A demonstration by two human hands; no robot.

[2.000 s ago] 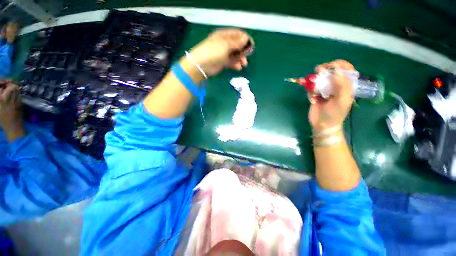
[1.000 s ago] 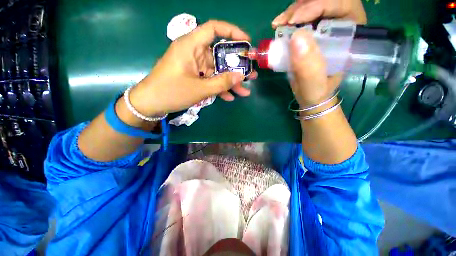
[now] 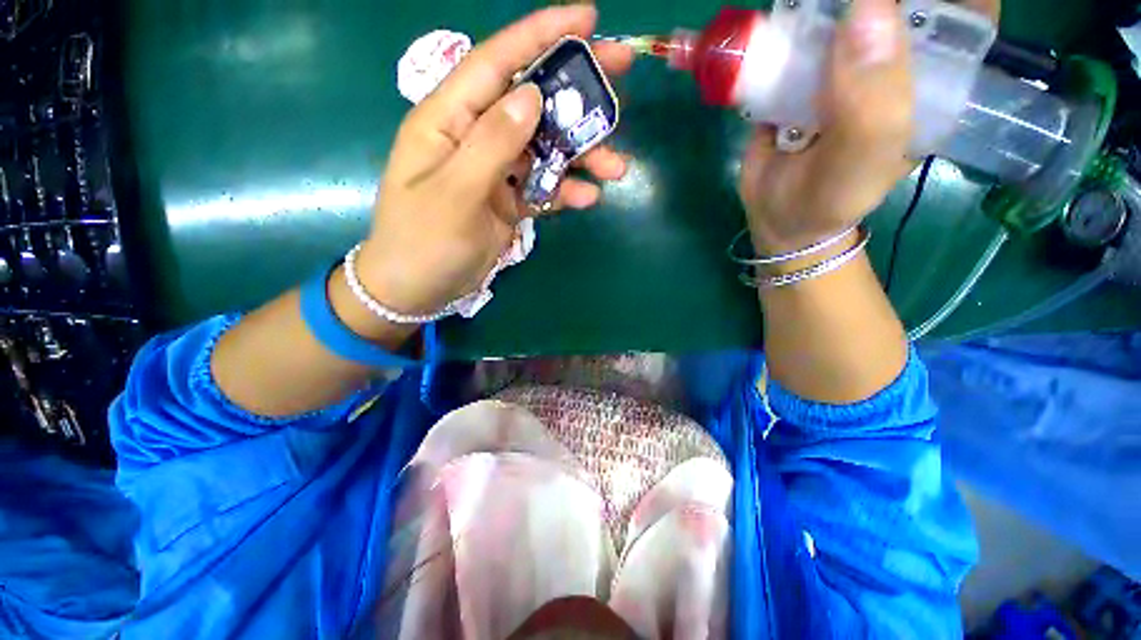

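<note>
My left hand (image 3: 457,175) holds a dark watch housing (image 3: 574,103) with a shiny rim, tilted, its open side with circuitry facing up. A small piece hangs at its lower end near my fingers. My right hand (image 3: 832,138) grips the glue syringe (image 3: 1016,123), a clear-white barrel lying nearly level. Its red needle hub (image 3: 728,56) points left, and the thin needle (image 3: 632,45) reaches to the upper right of the housing, beside my left fingertips. I cannot tell if the needle touches the rim.
A crumpled white wipe (image 3: 433,65) with reddish marks lies on the green mat (image 3: 269,163), partly behind my left hand. Black gridded trays (image 3: 56,238) stand at the left. A clear air hose (image 3: 978,281), a dark cable (image 3: 910,225) and a round gauge (image 3: 1094,218) are at the right.
From one second ago, the housing has turned and moved up slightly in my left hand. The needle has come out of the housing's opening, and the syringe has moved up and right.
</note>
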